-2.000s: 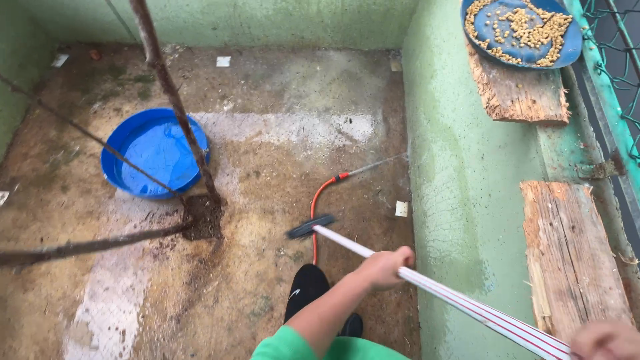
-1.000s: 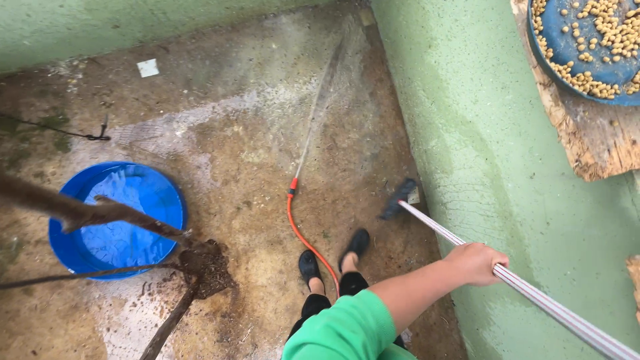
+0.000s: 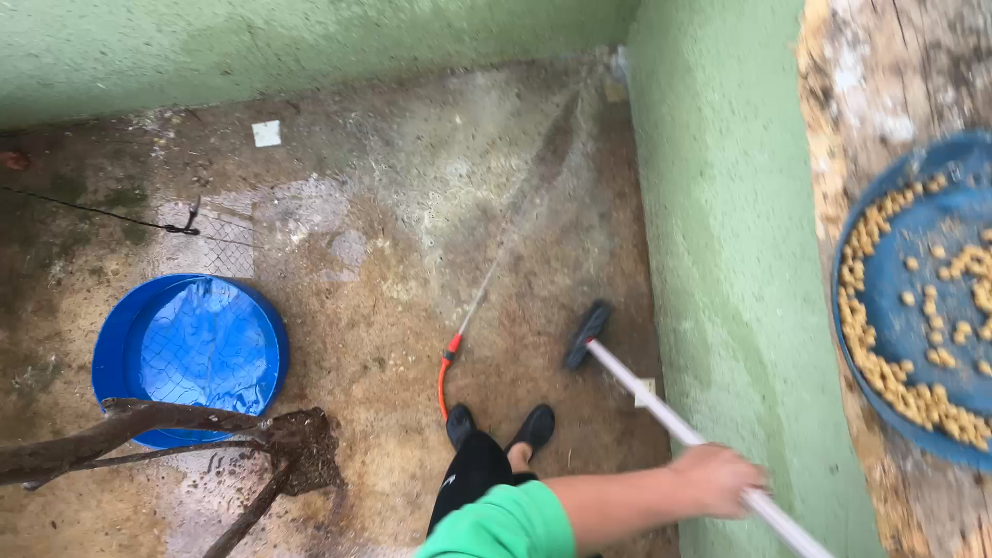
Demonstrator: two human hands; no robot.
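Note:
My left hand (image 3: pixel 717 480) grips the pale striped shaft of a long-handled brush (image 3: pixel 670 418) at the lower right. The brush's dark head (image 3: pixel 587 335) is over the floor, close to the foot of the right wall and near a small white square. My right hand is out of view. An orange hose (image 3: pixel 442 386) lies beside my left shoe. Its nozzle (image 3: pixel 452 348) throws a thin jet of water (image 3: pixel 482 291) across the concrete floor towards the far right corner.
A blue tub of water (image 3: pixel 209 345) stands at the left, beside bare branches (image 3: pixel 170 417) set in a dark base. A black cord (image 3: pixel 93 213) hangs above it. Green walls (image 3: pixel 721 256) bound the floor. At the right, a blue dish of pellets (image 3: pixel 891 287) rests on rough wood (image 3: pixel 860 93).
The brush head, left of the right wall and by the hose two seconds ago, is now near that wall. My right hand has left the view. The jet now points to the far corner; the view has shifted.

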